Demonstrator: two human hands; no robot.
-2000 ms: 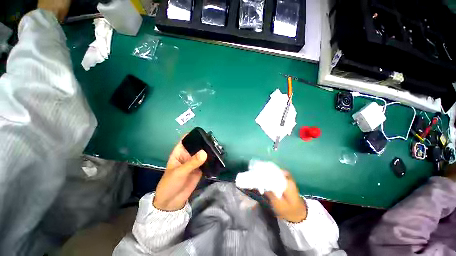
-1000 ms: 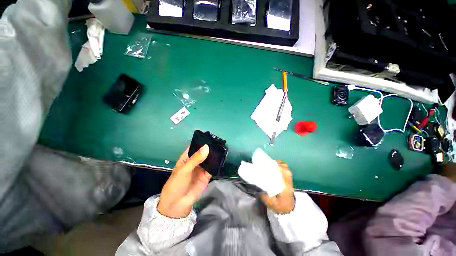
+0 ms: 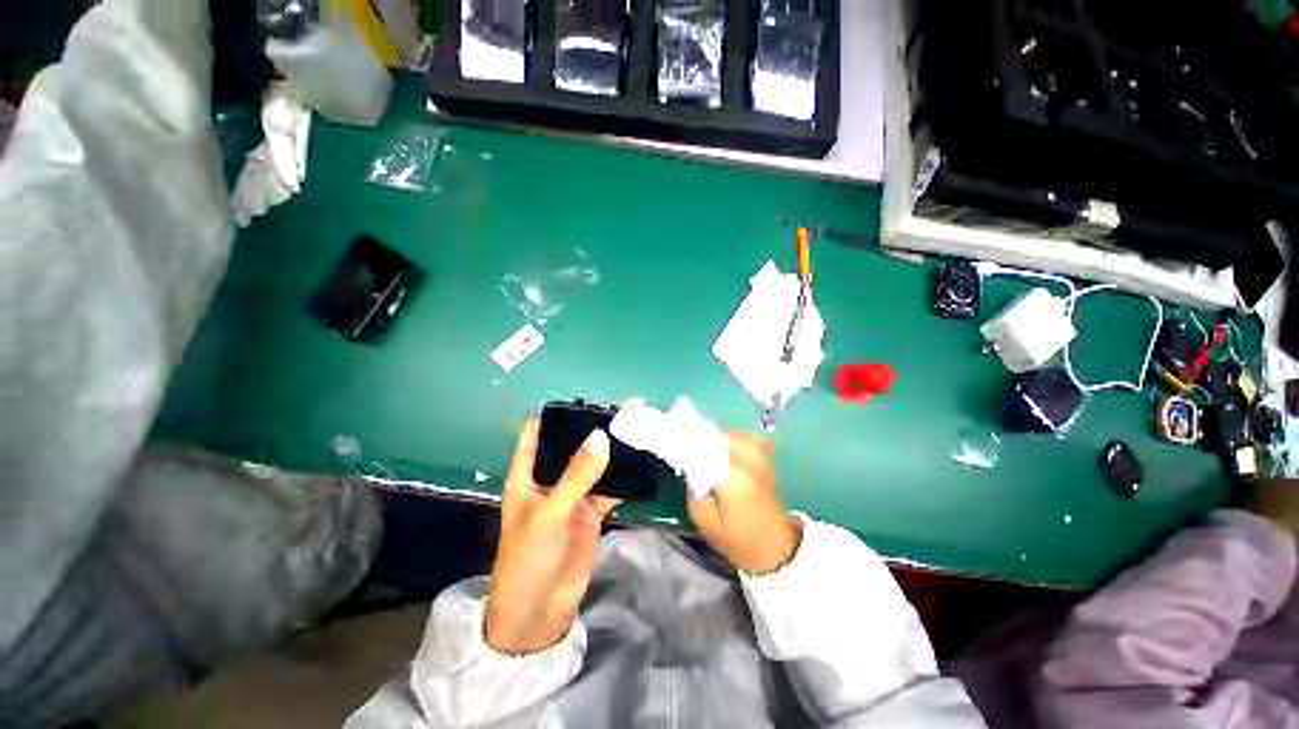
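Note:
My left hand (image 3: 549,520) holds a black squarish case (image 3: 581,439) near the bench's front edge, the thumb on its face. My right hand (image 3: 744,501) grips a crumpled white wipe (image 3: 678,439), whose far end lies over the right part of the case. The wipe hides that part of the case, so I cannot tell if it presses on it. Another black case (image 3: 363,289) lies on the green mat at the left.
An orange-handled tool (image 3: 804,254) lies on white wipes (image 3: 755,339), beside a red suction cup (image 3: 865,382). A black foam tray (image 3: 641,117) stands at the back. A white charger (image 3: 1029,331) and small parts lie right. People in smocks (image 3: 107,271) sit on both sides.
My right hand has moved left and brought the wipe from beside the case onto it. My left hand has turned the case so its long side lies more level.

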